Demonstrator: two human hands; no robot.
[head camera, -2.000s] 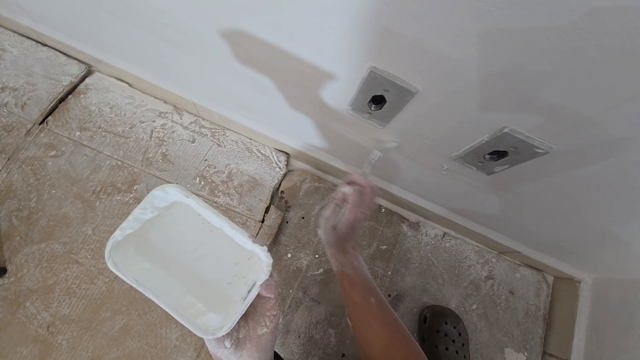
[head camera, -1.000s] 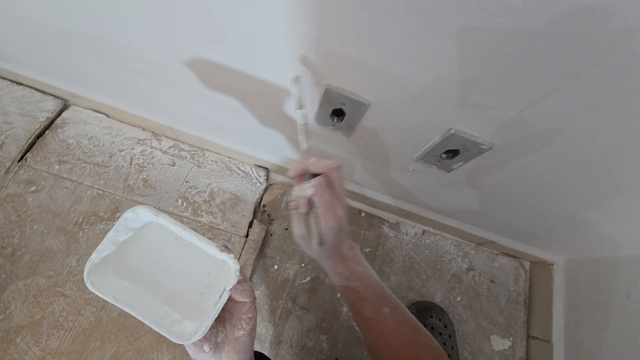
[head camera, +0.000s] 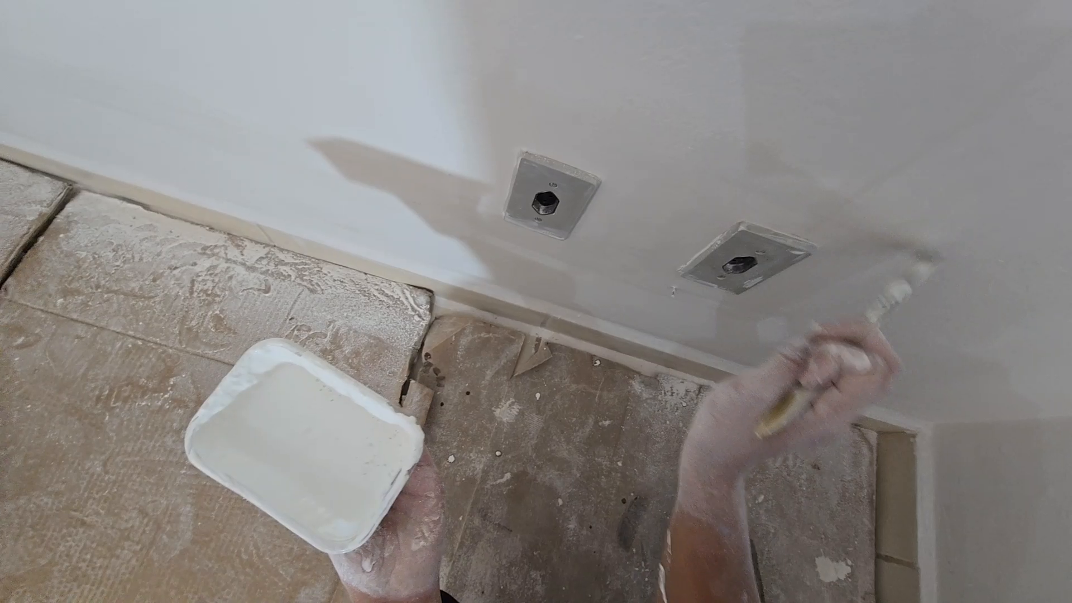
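Note:
My left hand (head camera: 406, 532), smeared with white, holds a white plastic tub (head camera: 306, 444) of white paint from below and its right side, above the floor. Closed round the yellowish handle of a paintbrush (head camera: 892, 301) is my right hand (head camera: 808, 394). The brush head is blurred and lies close to the wall (head camera: 854, 151), to the right of two grey metal outlet plates. One plate (head camera: 553, 194) is near the middle of the view; the other plate (head camera: 747, 257) is nearer the brush. Whether the bristles touch the wall cannot be told.
Paint-spattered brown cardboard sheets (head camera: 151, 352) cover the floor on the left, with a darker spattered covering (head camera: 536, 452) beside them. A beige baseboard (head camera: 620, 339) runs along the wall's foot to a corner at the right. Shadows fall across the wall.
My right hand has moved with the brush from left of the outlet plates to the right of both. My left hand still holds the tub. The dark clog seen earlier is out of sight.

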